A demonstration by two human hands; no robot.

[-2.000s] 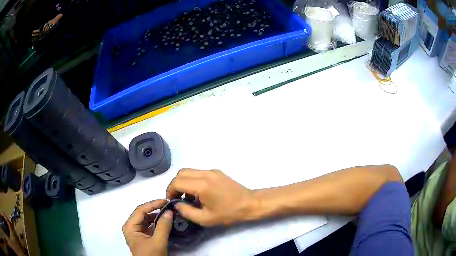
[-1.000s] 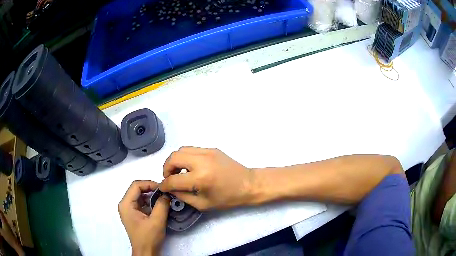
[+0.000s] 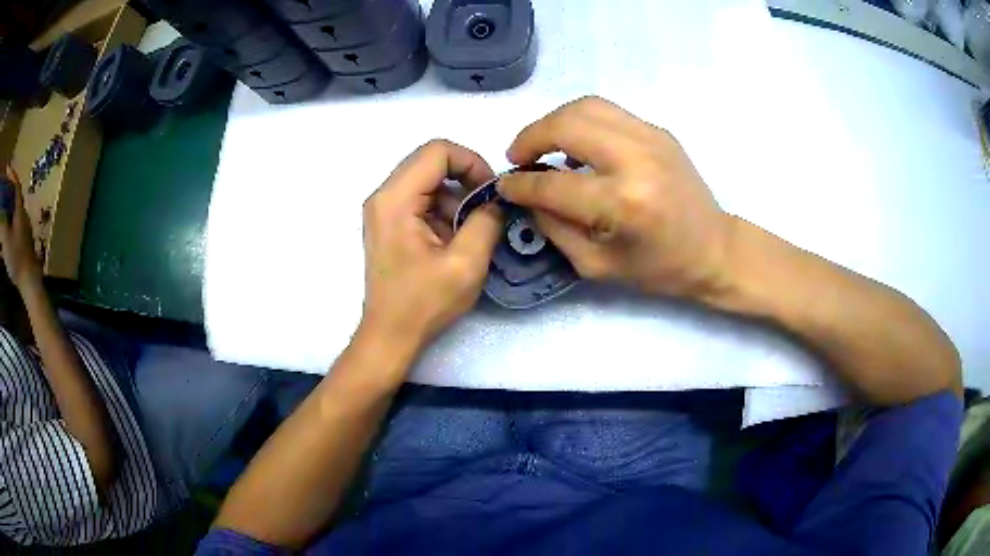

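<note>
A dark grey plastic housing (image 3: 532, 280) lies on the white foam sheet (image 3: 293, 255) with its open side up, showing a round boss in the middle. My left hand (image 3: 429, 244) grips its left wall, thumb inside and fingers outside. My right hand (image 3: 635, 201) is at its upper rim, with thumb and fingers pinched there. A dark part shows at the right fingertips, mostly hidden, so I cannot tell what it is. Another housing (image 3: 481, 43) stands closed face up beyond my hands.
Stacked dark housings (image 3: 364, 49) stand at the back left. A brown cardboard tray (image 3: 74, 206) with small parts and more housings (image 3: 179, 74) are on the green bench (image 3: 152, 234) at the left. A neighbour's arm (image 3: 60, 348) is at the left edge.
The view has tilted down and shifted, so the blue bin has left the picture and my lap shows. My hands remain on the same housing, my right fingers still at its upper rim.
</note>
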